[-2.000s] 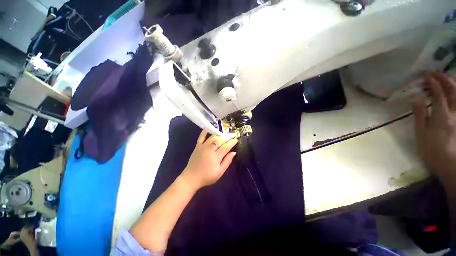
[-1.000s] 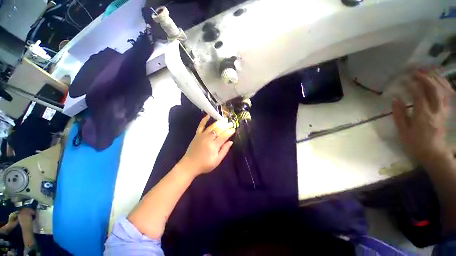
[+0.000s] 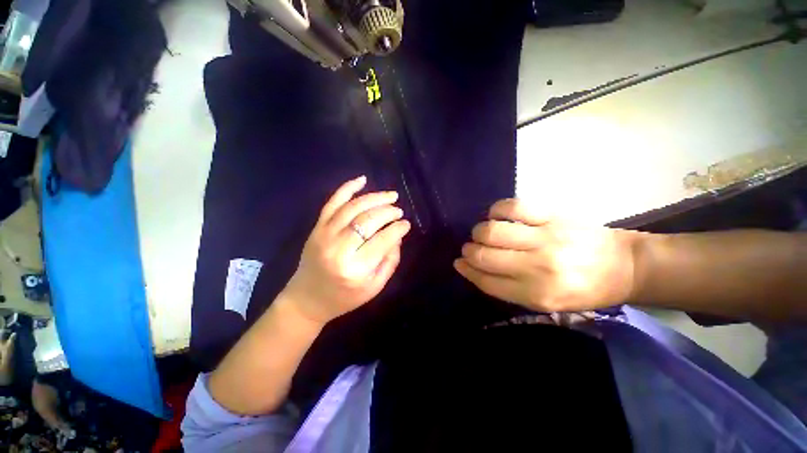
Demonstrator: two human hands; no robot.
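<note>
The dark purple-navy cloth (image 3: 292, 177) lies spread under the presser foot (image 3: 372, 88) with yellow marking, with narrow lines of thread or stitching running down from it. A white paper label (image 3: 241, 287) is on its left side. My left hand (image 3: 349, 252), with a ring, is over the cloth below the foot, fingers apart and loosely bent, gripping nothing visible. My right hand (image 3: 549, 257) is curled at the cloth to the right of the lines, its fingertips closed on the dark cloth; the exact pinch is hard to see.
The sewing machine head (image 3: 310, 26) is at the top. A ribbed dial (image 3: 380, 25) is beside the foot. A black phone-like object (image 3: 580, 9) lies at the upper right. Crumpled purple cloth (image 3: 97, 97) and a blue strip (image 3: 93, 265) are at the left. Part of another person's arm (image 3: 49, 403) shows lower left.
The view has tilted down towards the lap. My left hand has moved down away from the foot. My right hand has come from the far right onto the cloth. The label now shows.
</note>
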